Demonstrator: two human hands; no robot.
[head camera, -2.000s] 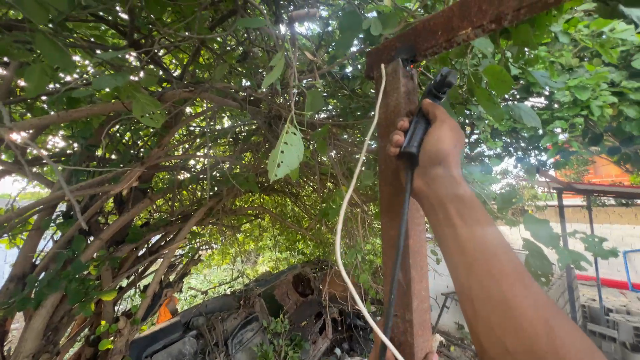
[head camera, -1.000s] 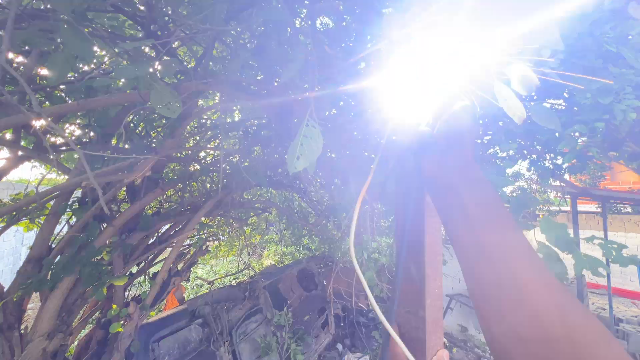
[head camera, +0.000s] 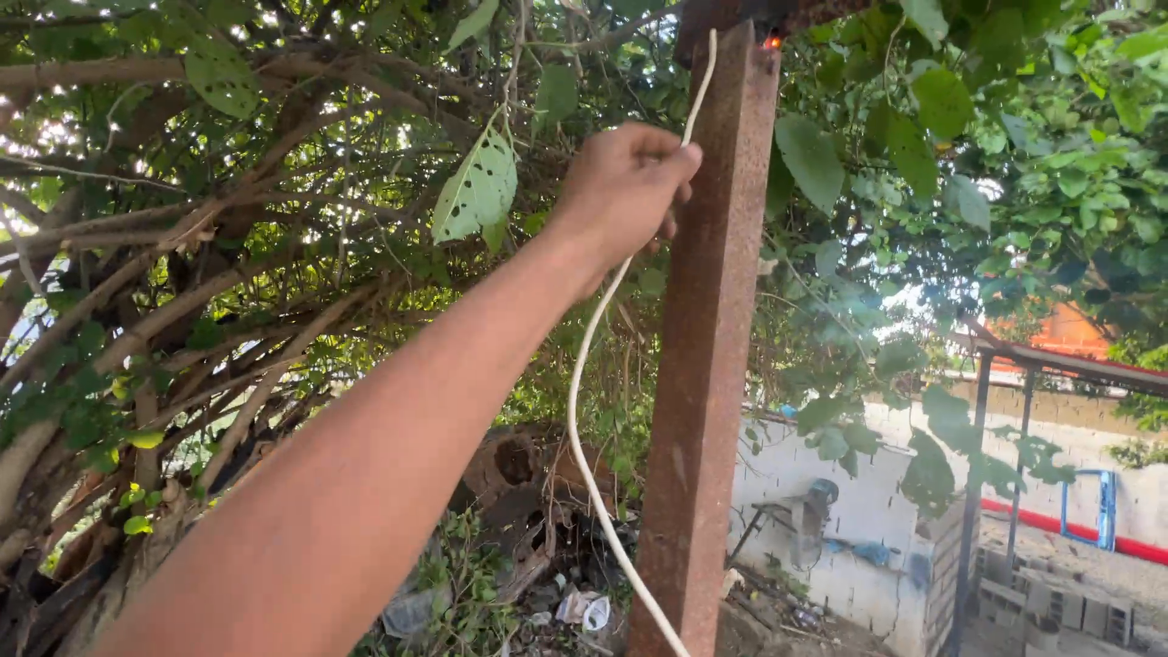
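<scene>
My left hand (head camera: 628, 187) reaches up from the lower left and pinches a thin white cable (head camera: 573, 411) between thumb and fingers. The cable's upper end lies against a rusty square steel post (head camera: 698, 411), and its lower part hangs in a curve beside the post and crosses its foot at the bottom edge. My left fingertips are at the post's left side. A rusty steel crossbeam (head camera: 835, 9) meets the post's top, with a dark patch there and a small orange glow (head camera: 773, 42) at the joint's right side. My right hand is out of view.
Leafy branches (head camera: 274, 210) crowd the left and top, and a leaf with holes (head camera: 477, 187) hangs near my left hand. Rusty scrap and litter (head camera: 593, 611) lie behind the post. At right are a white wall (head camera: 849, 547), metal-framed structure (head camera: 981, 456) and concrete blocks (head camera: 1054, 593).
My right hand, which held a black electrode holder with a black cable at the post's top, has left view. The bright welding arc is out. My left hand has come up onto the white cable.
</scene>
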